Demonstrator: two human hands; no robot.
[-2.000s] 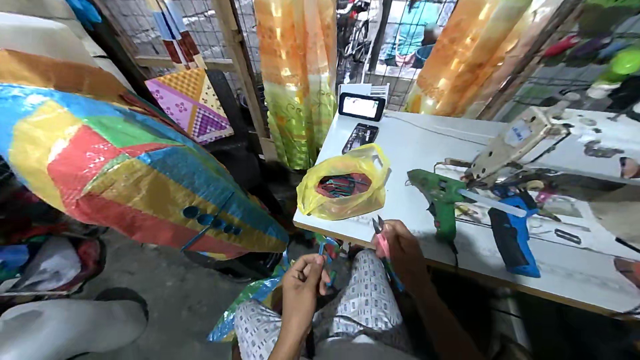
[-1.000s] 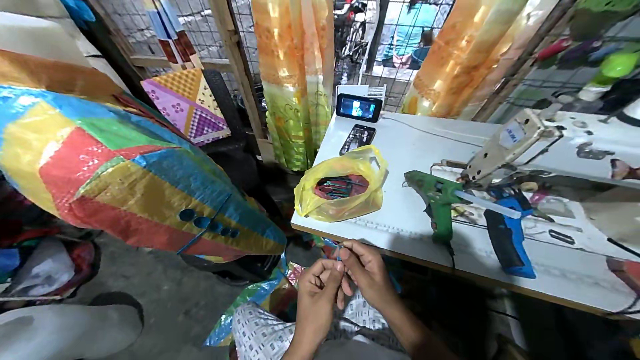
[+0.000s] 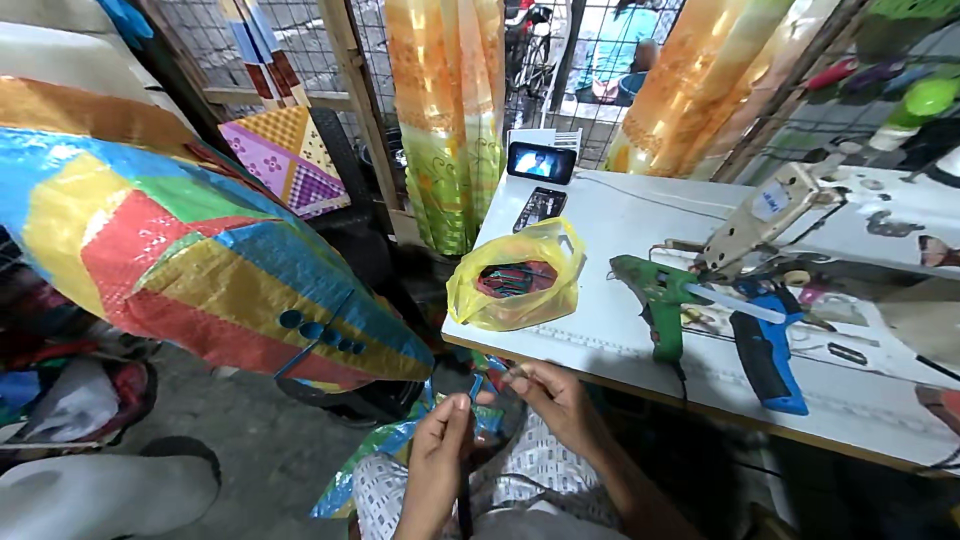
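Above my lap, my left hand (image 3: 450, 431) pinches a thin blue strip (image 3: 475, 385) between thumb and fingertips. Close to its right, at the table's edge, my right hand (image 3: 551, 397) has thumb and forefinger pinched together; whether a small thing is between them cannot be told. A yellow plastic bag (image 3: 517, 311) stands open on the white table just beyond my hands, with many dark and reddish small strips (image 3: 510, 279) inside. Below my hands, a glossy multicoloured sheet (image 3: 367, 461) hangs beside my leg.
A green glue gun (image 3: 664, 300) and a blue-and-black glue gun (image 3: 772, 360) lie right of the bag, before a sewing machine (image 3: 772, 210). Two phones (image 3: 541, 163) are at the table's back. A large patchwork plastic bundle (image 3: 225, 285) fills the left side.
Two seconds ago my right hand held pink-handled cutters; they are out of sight now. My hands were together one second ago and have moved slightly apart.
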